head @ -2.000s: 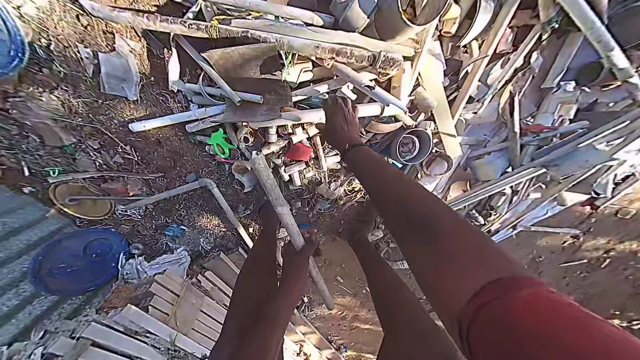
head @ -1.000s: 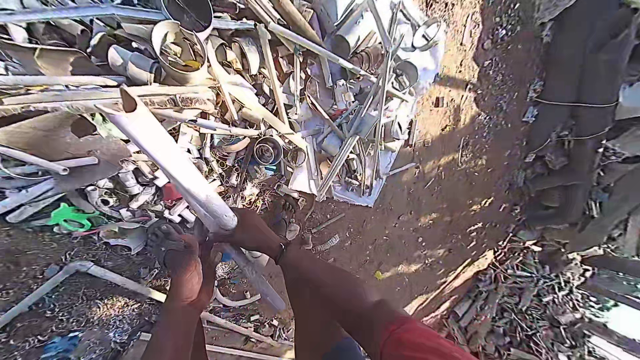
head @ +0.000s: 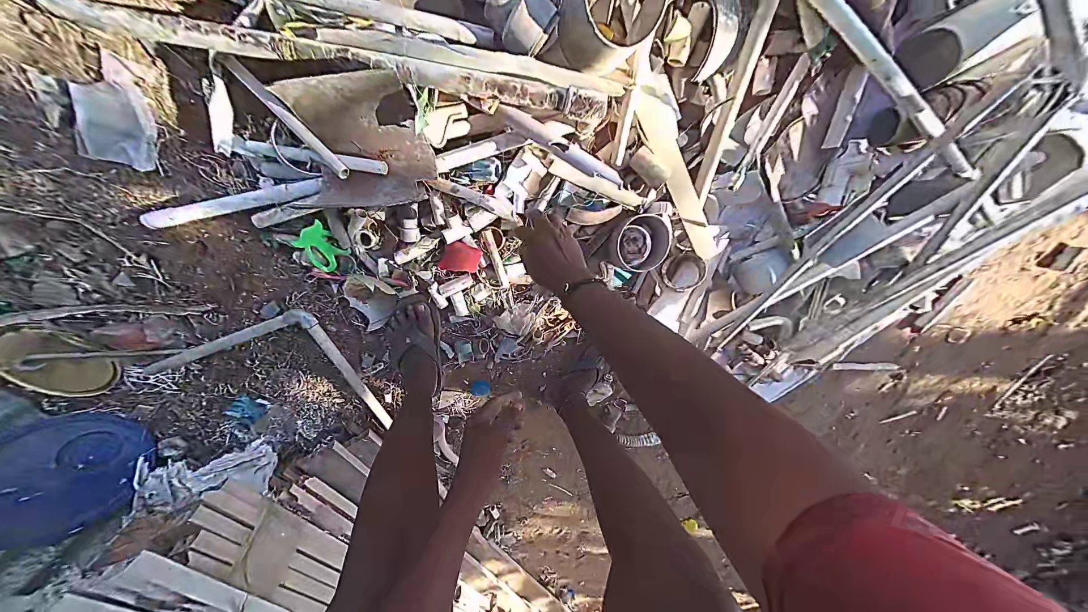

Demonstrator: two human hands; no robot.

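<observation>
My right hand (head: 548,252) reaches into a heap of scrap plastic pipe, its fingers at the end of a short pale strip (head: 476,197); whether they grip it is hidden. Lower down, my left hand (head: 495,418) hovers between my legs with nothing visible in it. A red plastic piece (head: 460,257) and a green plastic piece (head: 319,246) lie left of my right hand. To its right is a round grey pipe fitting (head: 639,243). White pipe lengths (head: 229,202) and a torn grey-brown sheet (head: 361,136) rest at the upper left of the heap.
Long pipes and strips (head: 884,229) cross the heap at right. A bent grey pipe (head: 340,361) lies left of my feet. At lower left are a blue plastic lid (head: 72,476) and slatted wood (head: 246,544). Brown soil (head: 918,425) spreads at lower right.
One second ago both my hands were on a long pale pipe piece; now neither visibly holds it. My right hand is at the heap and my left is lower and apart. The view has swung left.
</observation>
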